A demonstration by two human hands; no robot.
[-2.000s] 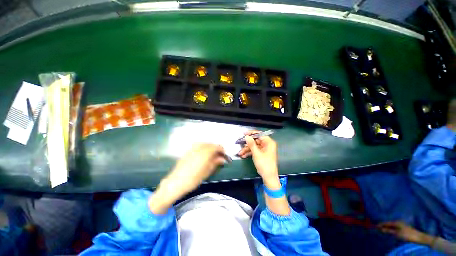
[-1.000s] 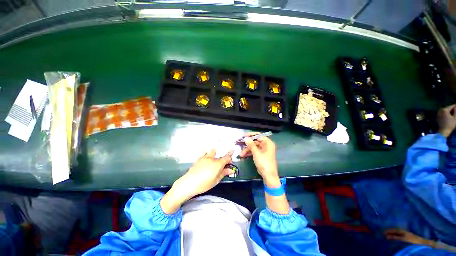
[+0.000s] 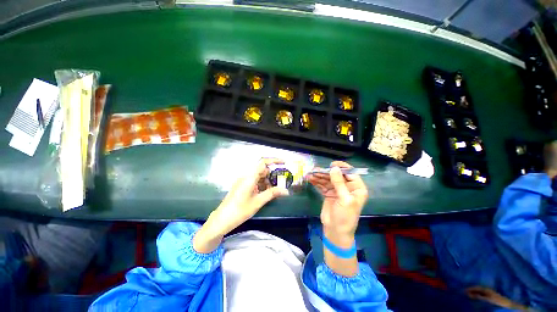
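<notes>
My left hand (image 3: 253, 194) holds a dark round module (image 3: 281, 177) with a pale centre between thumb and fingers. My right hand (image 3: 343, 198) grips thin metallic tweezers (image 3: 345, 171), their tip pointing left, just right of the module. A glossy white liner sheet (image 3: 235, 161) lies under and behind my hands, with faint yellow near the tweezer tip. The black component tray (image 3: 275, 135) lies beyond it, with yellow-centred discs in its pockets; the front left pocket is empty. Whether the tweezers hold a piece cannot be seen.
A black parts box (image 3: 416, 131) of beige bits (image 3: 391, 135) and a white scrap (image 3: 421, 165) lie right of the tray. Another tray (image 3: 459, 129) lies further right, near a person's blue sleeve (image 3: 530, 210). An orange sheet (image 3: 149, 129), plastic bag (image 3: 76, 140) and printed paper (image 3: 32, 116) lie left.
The module has come up from below my left hand to between my hands, its face now visible. My right hand and the tweezers have moved right, apart from the left hand.
</notes>
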